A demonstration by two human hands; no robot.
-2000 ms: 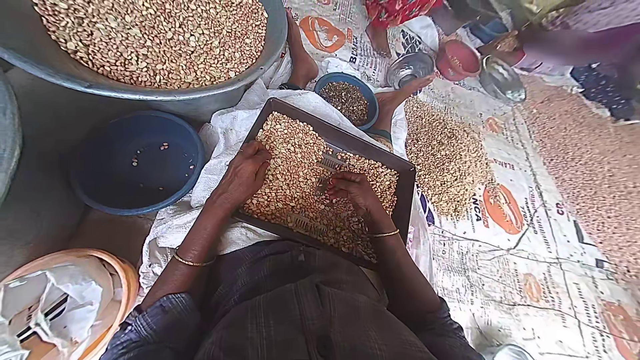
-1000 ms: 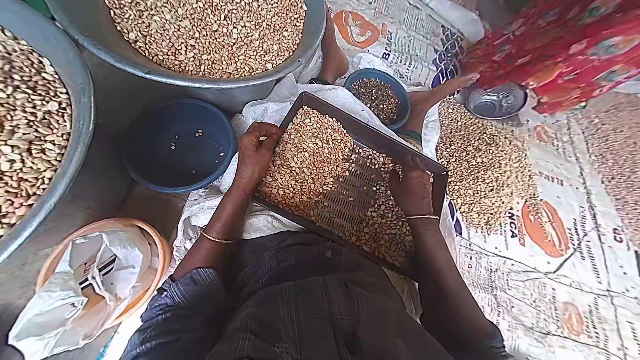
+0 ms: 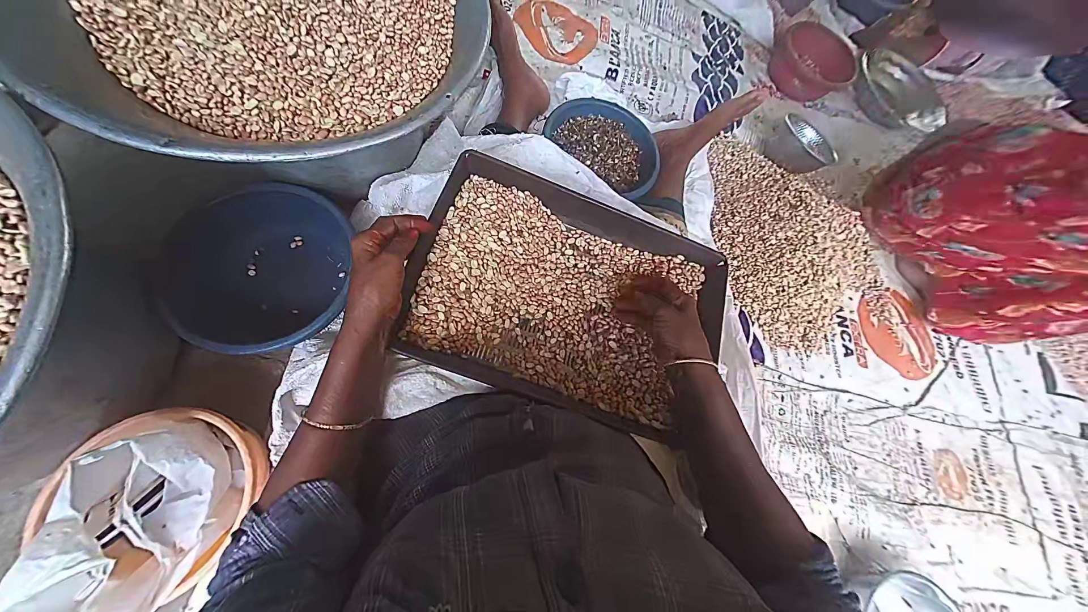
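Observation:
A dark rectangular tray (image 3: 586,212) rests tilted across my lap on white sacking, filled with pale and reddish split beans or nuts (image 3: 510,263). At its left rim is my left hand (image 3: 384,263), thumb and fingers closed together by the edge; whether it grips the rim is hard to tell. My right hand (image 3: 663,314) lies among the pieces at the tray's right side, fingertips down in them, and I cannot tell whether it holds any. Darker, redder pieces lie near its fingers. Part of the tray's slotted bottom shows faintly near the lower middle.
A blue basin (image 3: 255,289) with a few pieces stands left. Beyond the tray is a small blue bowl (image 3: 602,106) of dark bits. Large metal tubs (image 3: 297,151) hold more pieces. A heap (image 3: 786,246) lies on printed sheeting at right, near a person in red patterned cloth (image 3: 986,229).
My right hand has moved down from the tray's upper right into the pieces. Pieces now cover more of the slotted bottom. The red cloth has moved away from the tray's far side.

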